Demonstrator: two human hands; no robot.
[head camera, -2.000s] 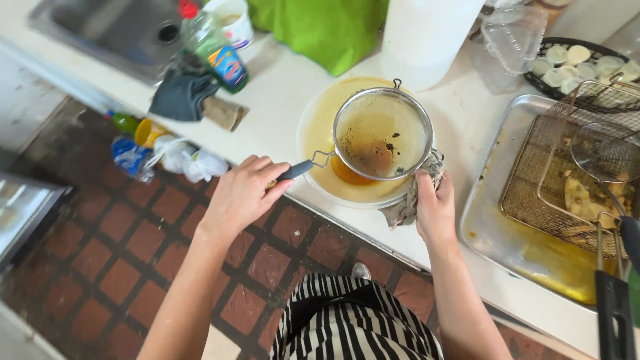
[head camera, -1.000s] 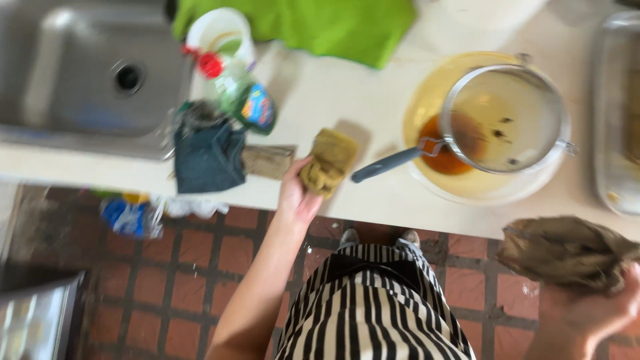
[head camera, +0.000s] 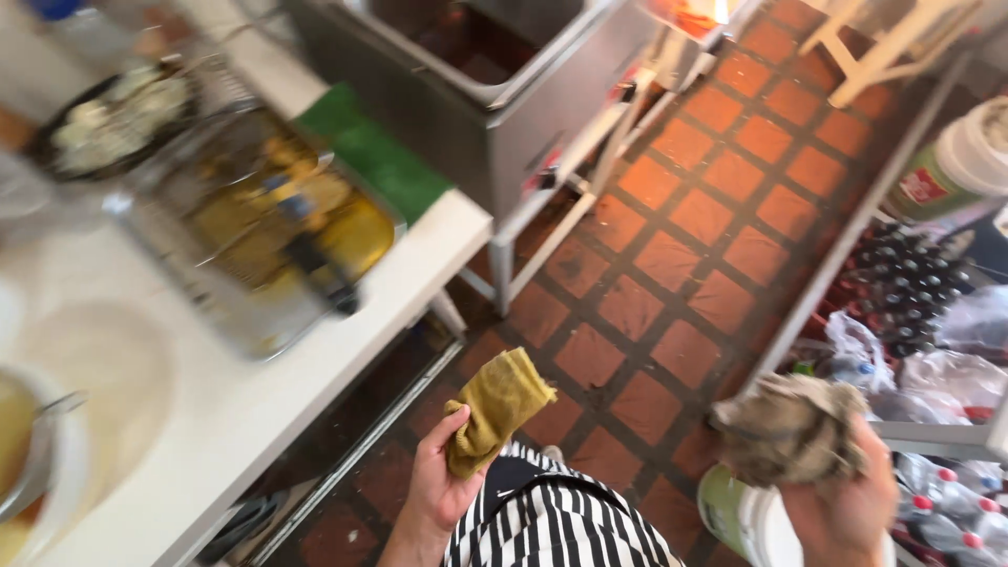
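My left hand (head camera: 445, 472) grips a folded yellow-brown cloth (head camera: 500, 409) in front of the striped apron (head camera: 567, 520). At the right, my right hand (head camera: 846, 504) holds a crumpled grey-brown cloth (head camera: 791, 429). Both hands are over the floor, off the counter. At the left edge, part of a metal strainer (head camera: 31, 465) rests on a round tub (head camera: 67, 488) with yellowish liquid; its handle is out of view. A metal tray (head camera: 268, 342) on the counter holds oily liquid, a wire basket and a black-handled utensil (head camera: 323, 272), all blurred.
A white counter (head camera: 386, 331) runs along the left, with a green cloth (head camera: 378, 157) at its corner. Beyond stands a steel fryer-like unit (head camera: 504, 118). Shelving with bottles (head camera: 906, 276) and bags lines the right. A bucket (head camera: 728, 512) stands on the tiled floor (head camera: 661, 315).
The view has swung right, away from the sink. Two seconds ago my left hand held the strainer handle; one second ago it held the yellow-brown cloth. The grey-brown cloth stays in my right hand.
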